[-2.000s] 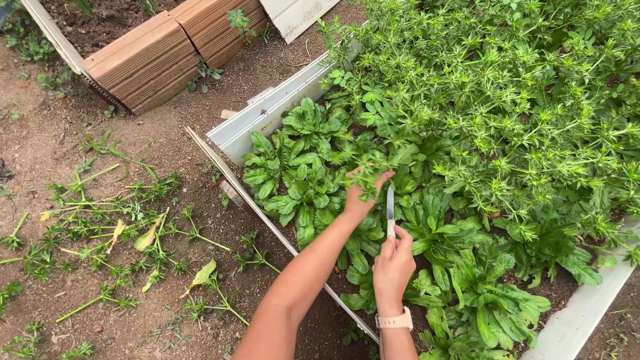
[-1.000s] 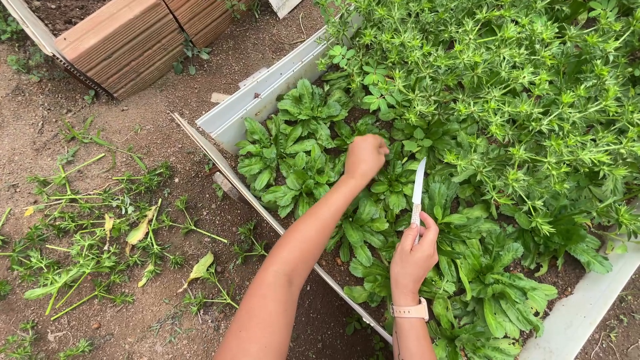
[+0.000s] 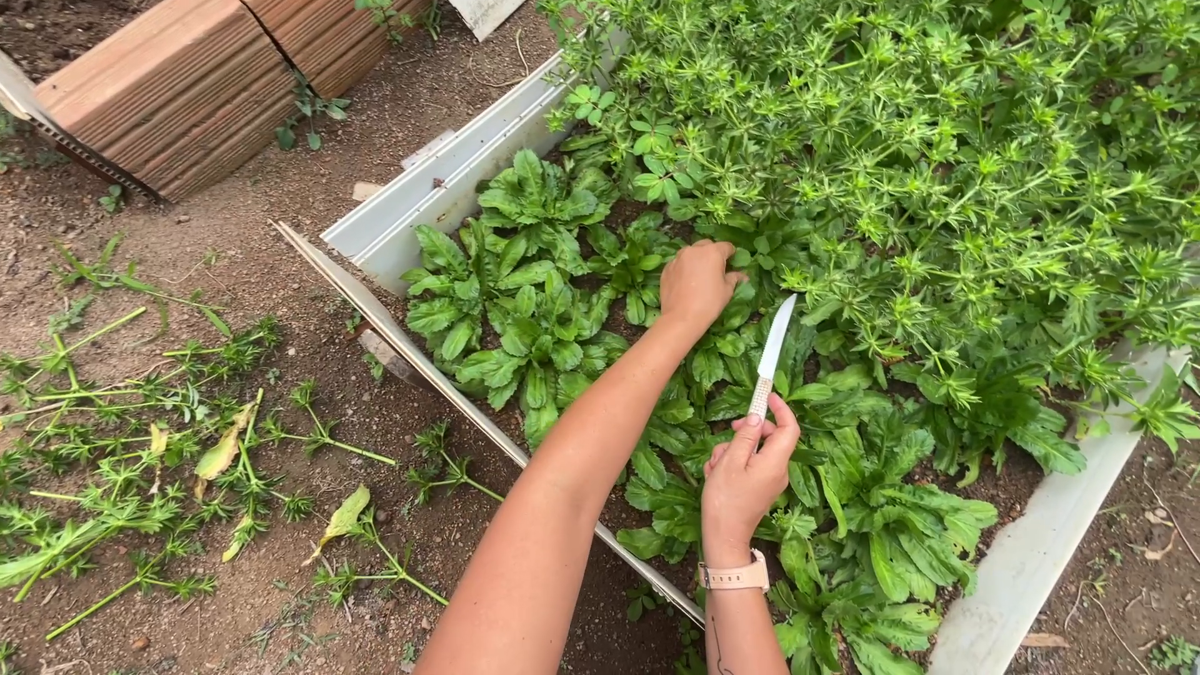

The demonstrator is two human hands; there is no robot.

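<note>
My left hand (image 3: 697, 281) reaches down among the leafy culantro plants (image 3: 534, 347), its back toward me and its fingertips hidden by leaves, so whether it grips anything is unclear. To its right and nearer me, my right hand (image 3: 752, 459), with a pale wristband, holds a small knife (image 3: 774, 342) by its patterned handle. The blade points up and away, above the leaves. Beyond both hands stand taller, spiky flowering stalks (image 3: 900, 187).
White panels (image 3: 441, 183) edge the bed at the back left, with a thin board (image 3: 422, 361) along the near left side and another white panel (image 3: 1041, 544) at right. Cut stalks (image 3: 234, 450) lie on the soil at left. Ribbed clay blocks (image 3: 178, 103) border another bed.
Two seconds ago my left hand had green sprigs at its fingers; these no longer show there, and the hand is now lower among the leaves. The knife stays in my right hand.
</note>
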